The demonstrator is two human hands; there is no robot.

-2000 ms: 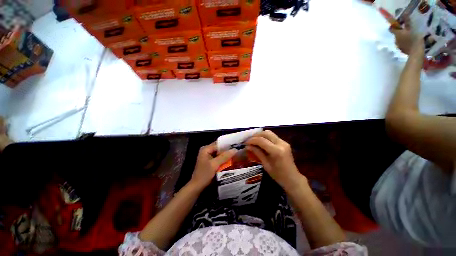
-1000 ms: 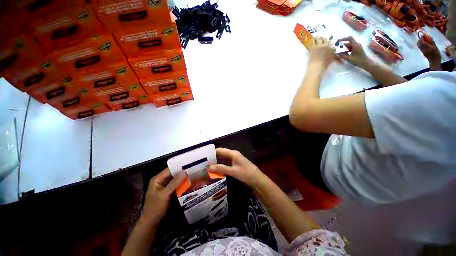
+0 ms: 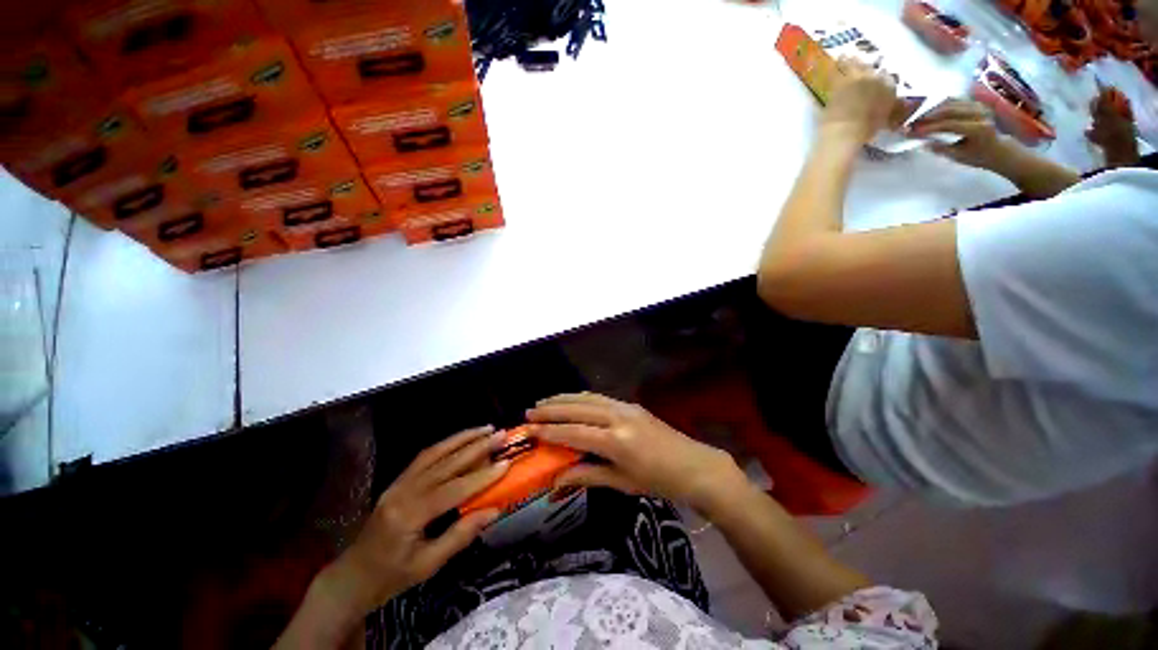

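Note:
A retail carton [image 3: 523, 477] sits on the wearer's lap, its orange top closed and facing up. A black handle [image 3: 514, 443] shows on the top, partly covered by fingers. My left hand [image 3: 425, 502] grips the carton's left end, with fingers over the top and thumb on the near edge. My right hand [image 3: 620, 444] holds the right end, fingers over the top. Part of the white printed panel shows below the near edge. The side flaps cannot be seen.
A stack of finished cartons [image 3: 286, 165] stands on the white table [image 3: 610, 191] at the left. A handle pile [image 3: 540, 28] lies behind it. At right, a person's arm [image 3: 813, 241] reaches over the table, hands on a flat carton [image 3: 810, 57], near bagged orange-red product [image 3: 1012, 102].
The carton's white top flap stood open with a dark slot; it is now folded down and the orange top shows. Both hands have moved onto the top.

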